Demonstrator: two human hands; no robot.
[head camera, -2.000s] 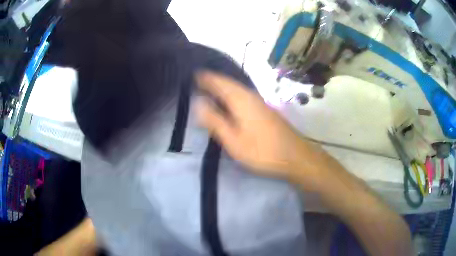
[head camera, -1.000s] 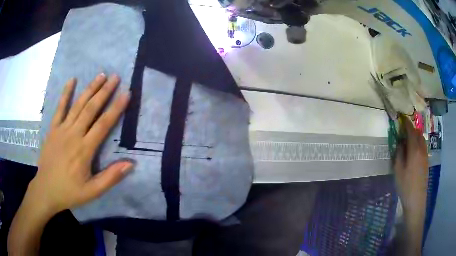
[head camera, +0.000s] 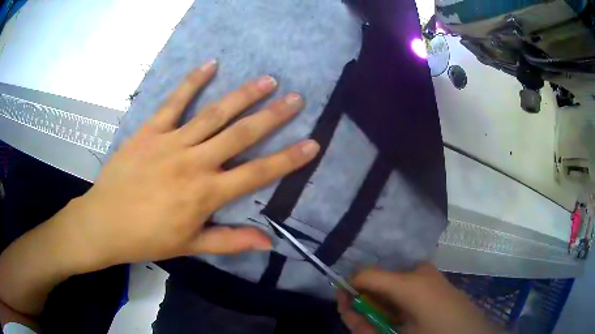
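Observation:
The garment panel lies with its pale interfacing facing up, crossed by dark narrow strips. My left hand lies flat on the interfacing with fingers spread, holding nothing. My right hand is at the lower right, shut on the scissors. A green handle part shows at my fingers. The silver blades point up and left, with their tips at the lower end of one dark strip, beside thin lines on the interfacing. Whether the tips are under the cloth cannot be told.
The sewing machine head is at the upper right, beside a bright violet-white lamp glow. The ruler-marked table edge runs on both sides of the panel. A blue basket is below the table at right. A pink item lies at the far right.
My right hand has come from the right end of the table to the panel with the scissors. The panel appears larger and more tilted. My left hand still lies flat on it.

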